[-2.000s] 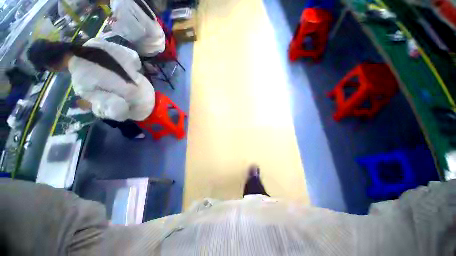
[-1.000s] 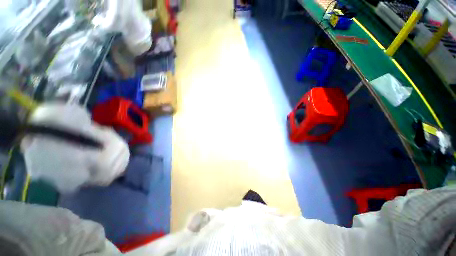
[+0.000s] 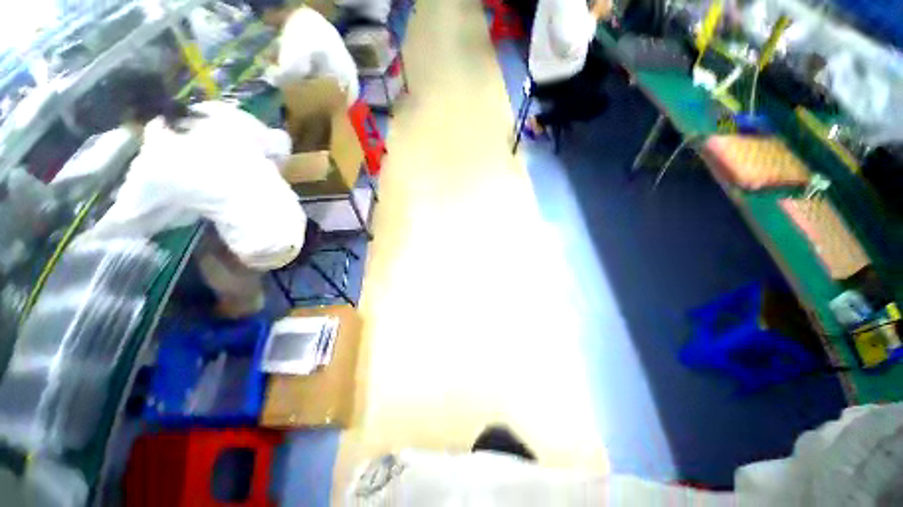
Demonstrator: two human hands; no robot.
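Neither of my hands is in the picture; only my white striped smock (image 3: 554,485) and sleeve show along the bottom edge. The tip of one dark shoe (image 3: 503,442) shows on the beige aisle (image 3: 475,297). Nearest on the left stand a red stool (image 3: 163,470), a blue bin (image 3: 173,381) with pale items inside, and a cardboard box (image 3: 317,396) with white-edged flat trays (image 3: 294,347) on top.
Seated people in white smocks (image 3: 208,183) line the left bench. An open carton (image 3: 322,139) stands on a small rack. On the right are a blue stool (image 3: 743,332), a green bench (image 3: 772,223) with orange-pink sheets (image 3: 757,161), and a person farther off (image 3: 559,40).
The view has moved forward along the aisle. The cardboard box and blue bin are now nearer on the left. The red stools on the right have left view, and orange-pink sheets have appeared.
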